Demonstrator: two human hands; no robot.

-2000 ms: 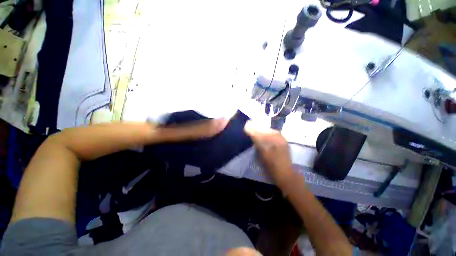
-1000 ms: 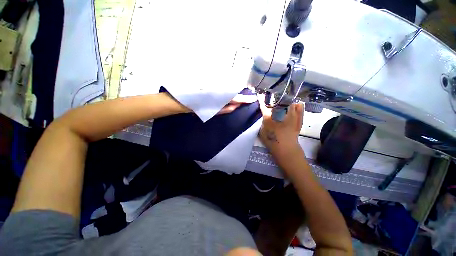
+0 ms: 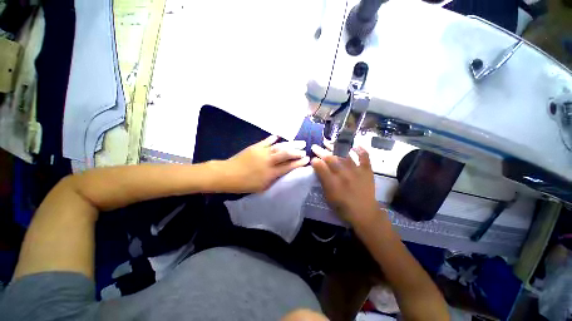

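Observation:
A navy fabric panel [image 3: 224,133] lies on the machine table, its narrow end reaching the needle area. A white panel [image 3: 273,210] lies at its front side and hangs over the table edge. My left hand [image 3: 270,164] lies on the fabric, fingers together and pressing near the needle. My right hand [image 3: 345,182] is just right of it, fingertips on the fabric by the presser foot [image 3: 343,145]. The white sewing machine head [image 3: 433,81] stands above and right. The needle tip is hidden.
A black smartphone [image 3: 429,185] lies right of my right hand. A thin dark tool [image 3: 492,221] lies further right. A stack of pale and navy cut pieces [image 3: 94,81] is at the left. Navy and white pieces [image 3: 157,257] lie below the table edge at my lap.
The navy panel now lies flat at the left, and the white piece hangs lower in front. My left hand has come out from under the fabric and rests on top, close to my right hand.

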